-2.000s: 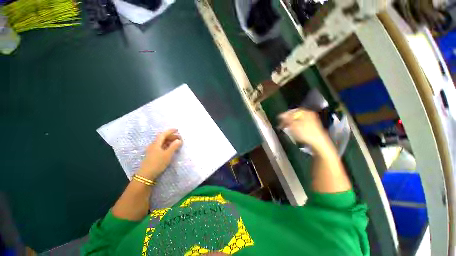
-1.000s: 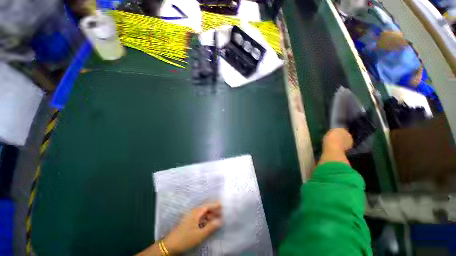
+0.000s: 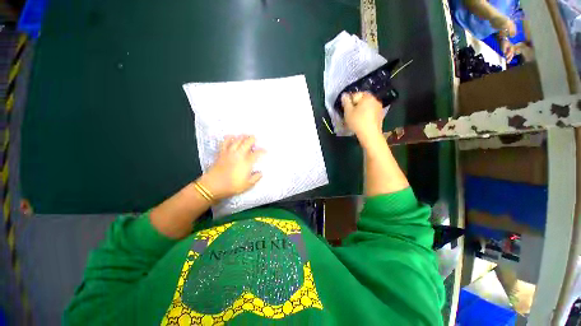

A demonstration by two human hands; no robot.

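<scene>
A white textured mat (image 3: 280, 121) lies flat on the dark green table in front of me. My left hand (image 3: 237, 167) rests on the mat, fingers a little apart, holding nothing. My right hand (image 3: 364, 114) grips a black socket panel (image 3: 377, 84) together with a white foam sheet (image 3: 347, 60), over the table's right edge. Thin yellow wires stick out beside the panel and the foam sheet. My fingers and the foam hide part of the panel.
The green table (image 3: 114, 127) spreads left and beyond the mat. A chipped cream metal frame (image 3: 497, 121) and the green conveyor belt (image 3: 417, 76) are on the right. Beyond, another person's hands (image 3: 503, 38) are near black pieces (image 3: 474, 63). Blue bins stand lower right.
My right hand has moved left from over the belt to the table's edge, bringing the black panel and foam sheet. My left hand stays on the mat. The view has tilted down.
</scene>
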